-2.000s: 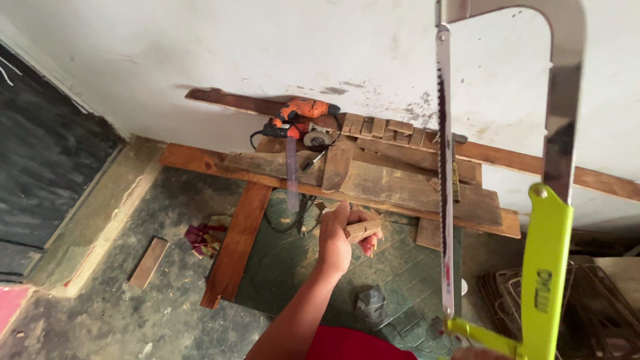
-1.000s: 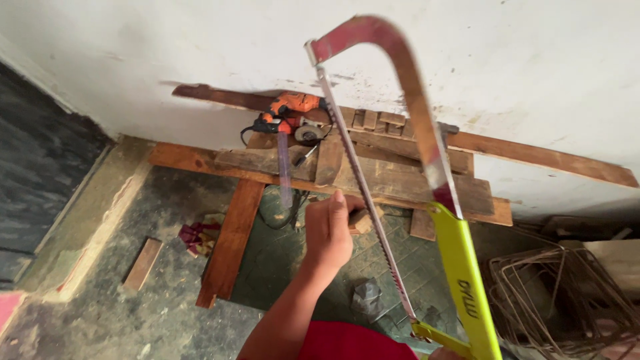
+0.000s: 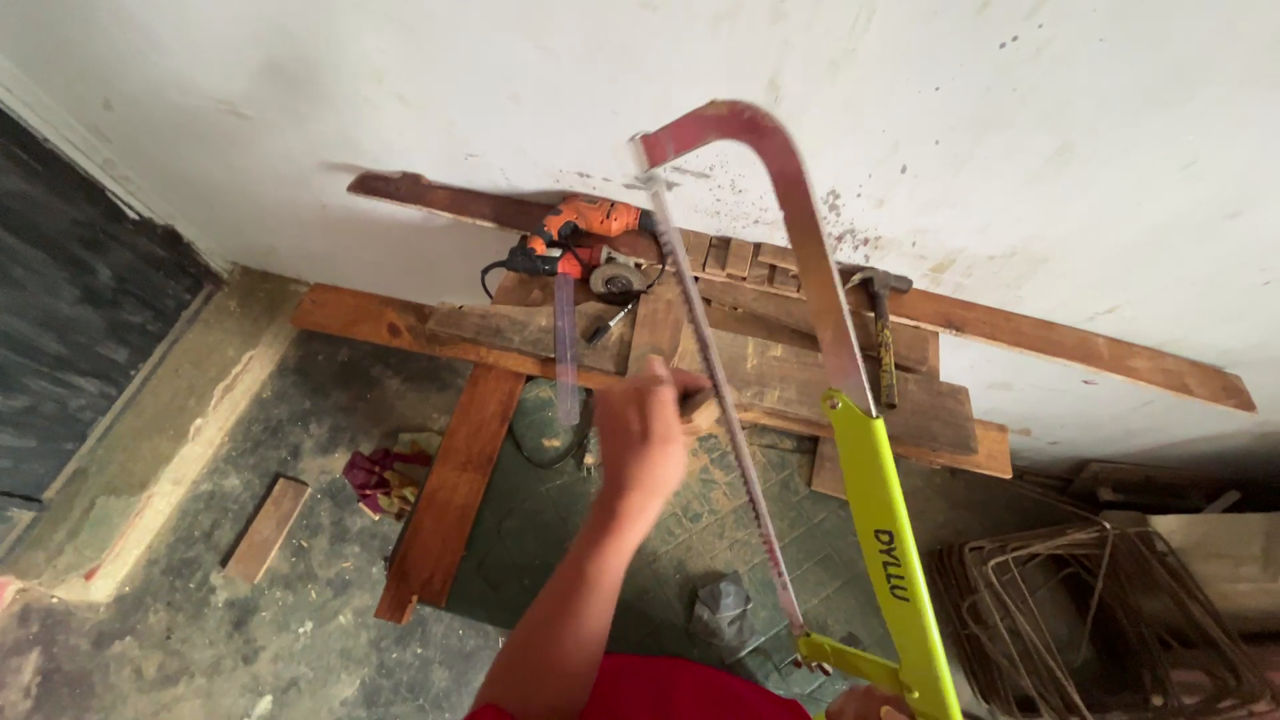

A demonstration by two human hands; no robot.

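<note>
My left hand (image 3: pixel 645 435) is closed on a small wooden block (image 3: pixel 700 411), which shows at its right side, partly behind the saw blade. My right hand (image 3: pixel 868 704), at the bottom edge and mostly cut off, grips the yellow-green handle of a Dyllu hacksaw (image 3: pixel 885 540). The saw stands upright in view, its toothed blade (image 3: pixel 722 400) passing in front of the block; whether they touch I cannot tell. Beyond my left hand, worn wooden planks (image 3: pixel 790 375) bear an orange power drill (image 3: pixel 595 215), an angle grinder (image 3: pixel 610 275), a black marker (image 3: pixel 610 322) and a clear ruler (image 3: pixel 565 350).
A claw hammer (image 3: pixel 885 335) lies on the planks at right, near small wood blocks (image 3: pixel 738 258). Bent metal rods (image 3: pixel 1050 610) are heaped at lower right. On the floor are a wood offcut (image 3: pixel 268 530), a crumpled cloth (image 3: pixel 380 480) and a dark crumpled bag (image 3: pixel 722 610).
The hacksaw has moved left toward my left hand and tilted, its blade now crossing in front of the block. My left hand still holds the block.
</note>
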